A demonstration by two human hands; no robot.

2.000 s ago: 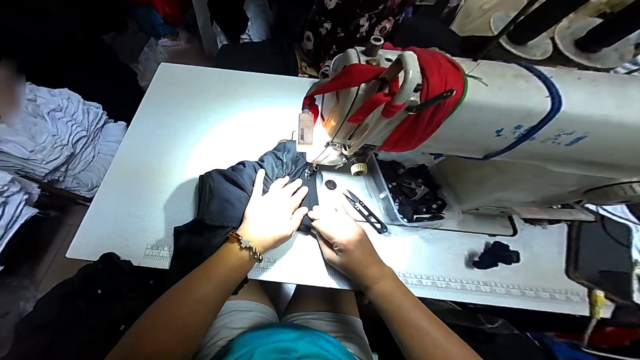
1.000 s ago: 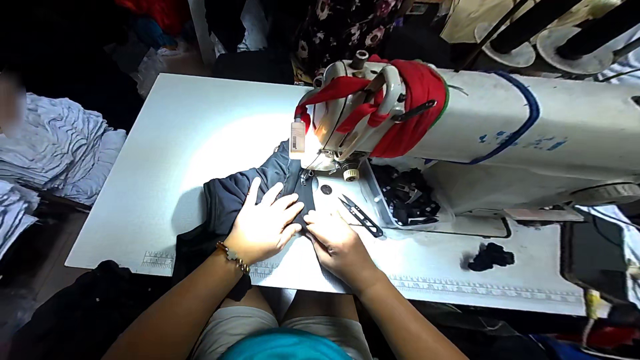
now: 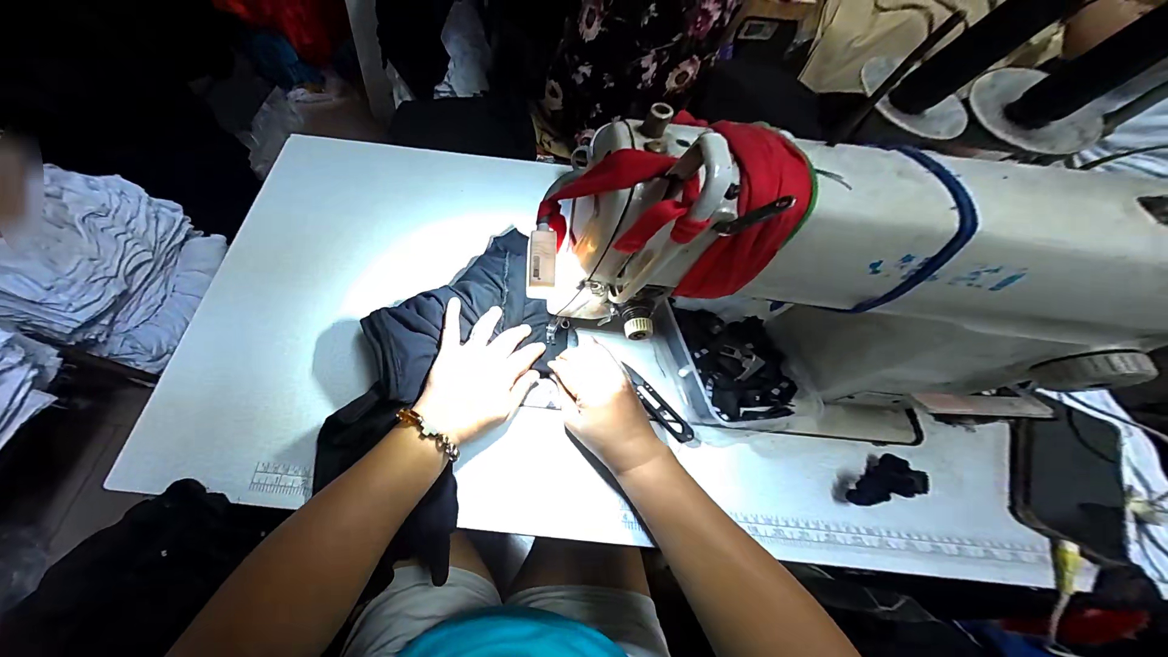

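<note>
A dark garment [image 3: 411, 333] lies on the white table of an industrial sewing machine [image 3: 657, 210], its edge by the presser foot [image 3: 555, 330]. My left hand [image 3: 476, 374] rests flat on the cloth with fingers spread. My right hand [image 3: 602, 392], just right of it and in front of the foot, pinches the garment's edge between thumb and fingers; the fingertips partly hide the cloth. Black thread snips [image 3: 662, 409] lie right of my right hand, partly covered by it. Part of the garment hangs over the table's front edge beneath my left forearm.
A clear plastic bin [image 3: 684, 365] of small black pieces stands right of the needle area. A dark scrap of fabric [image 3: 885, 479] lies farther right. Stacks of white cloth [image 3: 100, 265] are at the left. Thread cone stands [image 3: 1040, 109] rise at the back right.
The garment has shifted toward the machine's back, and more of it shows beyond the needle area. My right hand has moved closer to the presser foot. A round dark spot by the foot is no longer visible.
</note>
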